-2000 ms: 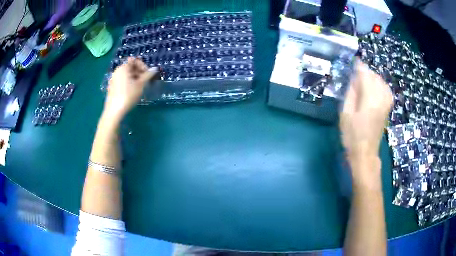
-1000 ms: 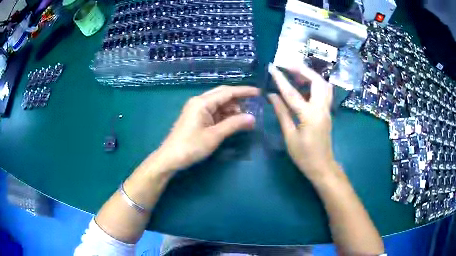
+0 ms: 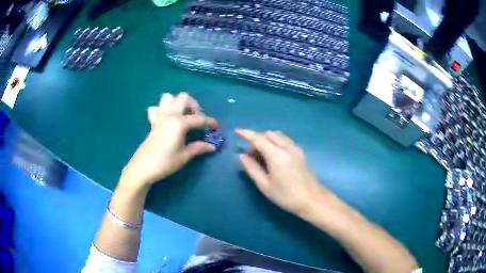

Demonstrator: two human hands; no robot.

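Note:
My left hand (image 3: 173,136) is low over the green mat at the centre left, with a small dark part (image 3: 215,138), perhaps a circuit board, pinched between thumb and forefinger. My right hand (image 3: 277,165) is just to the right of it, thumb and forefinger apart, with nothing clearly seen between them. A tiny white piece (image 3: 231,100) lies on the mat beyond my hands. Details of the pinched part are blurred.
Stacked clear blister trays (image 3: 256,58) with dark parts stand at the back. A pale box (image 3: 391,93) with a metal piece on top stands back right. Dense rows of boards (image 3: 466,197) cover the right edge. Short dark rows (image 3: 84,57) lie at the far left.
The view has turned and shifted left. My hands have moved lower over the mat and apart; the left holds the small part. The dark part lying alone on the mat is no longer seen there.

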